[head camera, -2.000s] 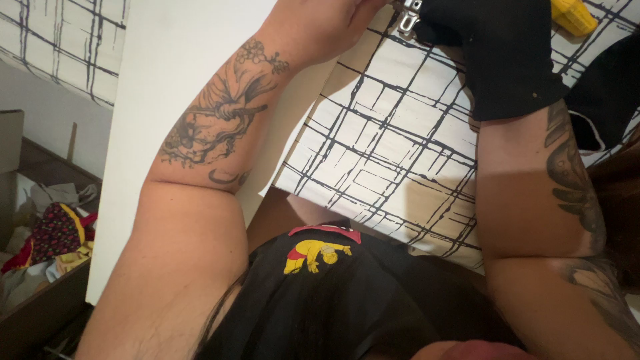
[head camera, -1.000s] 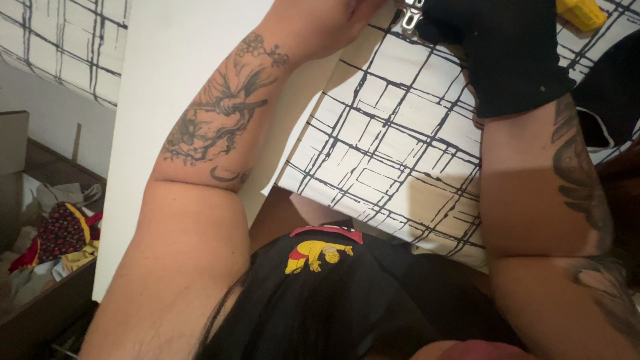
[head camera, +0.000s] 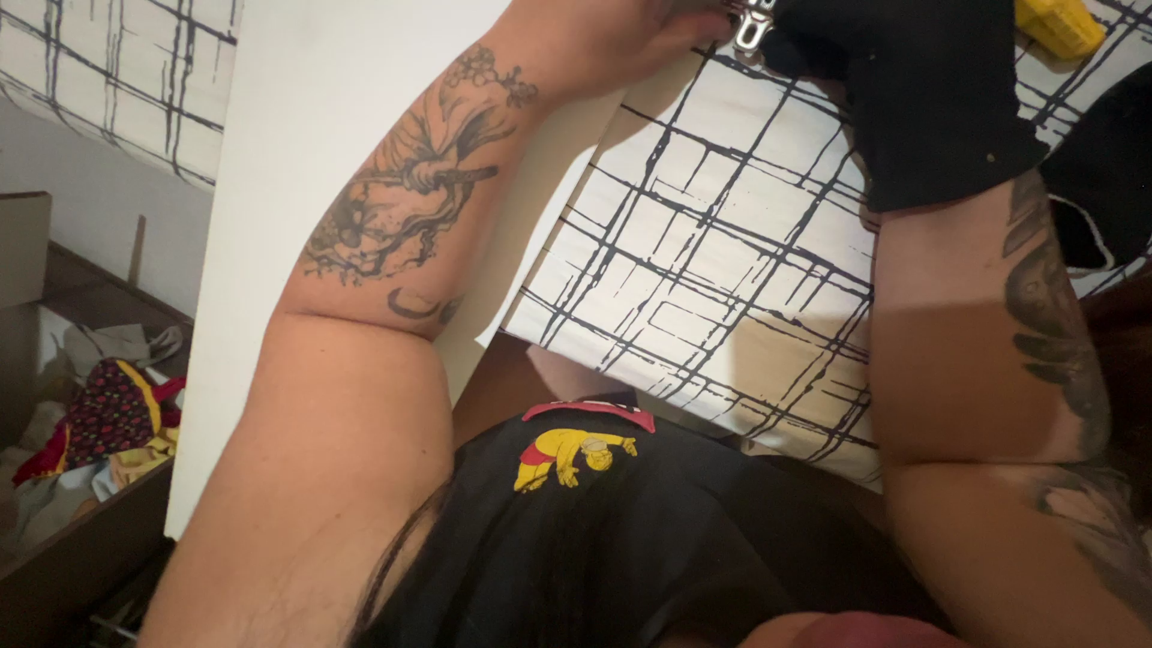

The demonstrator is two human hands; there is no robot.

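My left hand [head camera: 621, 40] is at the top edge, its fingers partly cut off, beside a small shiny metal fitting [head camera: 753, 31] with an oval opening. Whether the fingers hold it cannot be told. Black fabric, perhaps a glove, covers my right hand [head camera: 918, 81] down to the wrist, close to the fitting's right side; its fingers are hidden. Under both hands lies white cloth with a black crossed-line pattern [head camera: 702, 216]. To the right of my covered hand is a yellow object [head camera: 1062, 31], cut by the top edge.
A pale board [head camera: 297, 81] runs beneath my left forearm. At the lower left, an open box or drawer [head camera: 90, 531] holds crumpled fabric pieces [head camera: 108, 405]. More black fabric [head camera: 1107, 162] with a light edging lies at the right. Patterned cloth [head camera: 117, 72] hangs at the upper left.
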